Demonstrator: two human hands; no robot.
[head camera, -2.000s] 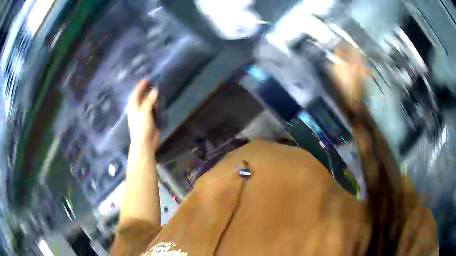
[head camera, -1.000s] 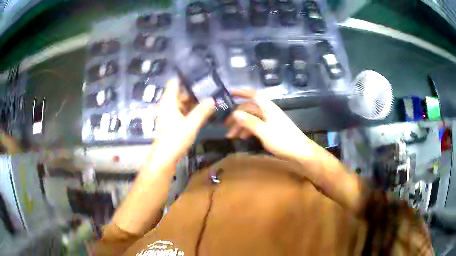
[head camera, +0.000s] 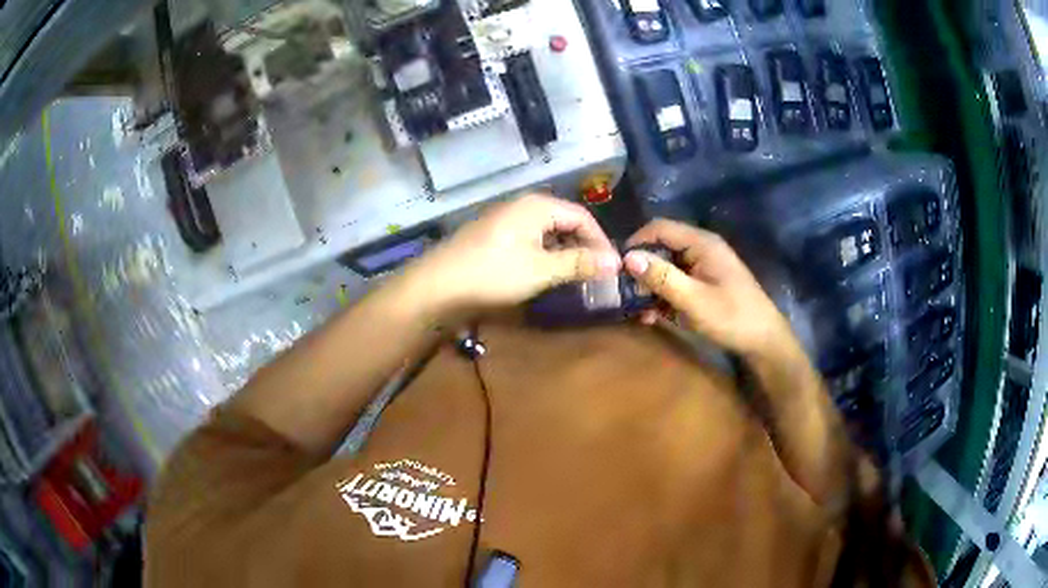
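Note:
A dark phone (head camera: 601, 296) with a pale patch lies between my two hands, close to my shirt front. My left hand (head camera: 529, 258) holds its left part, with thumb and fingertips at the upper edge. My right hand (head camera: 701, 281) grips its right end with thumb and fingers. The fingers partly hide the phone. Which face of it shows I cannot tell for certain.
A white test machine (head camera: 368, 190) stands ahead left, with black fixtures (head camera: 431, 80), a blue display (head camera: 397, 253) and a red-orange knob (head camera: 595, 190). A clear tray of phones (head camera: 713, 69) is ahead right, another tray (head camera: 850, 184) at right. A red object (head camera: 86, 482) is lower left.
The view has turned from the trays and fan to the test machine at left. Both hands still hold a phone, now lower and nearer my shirt.

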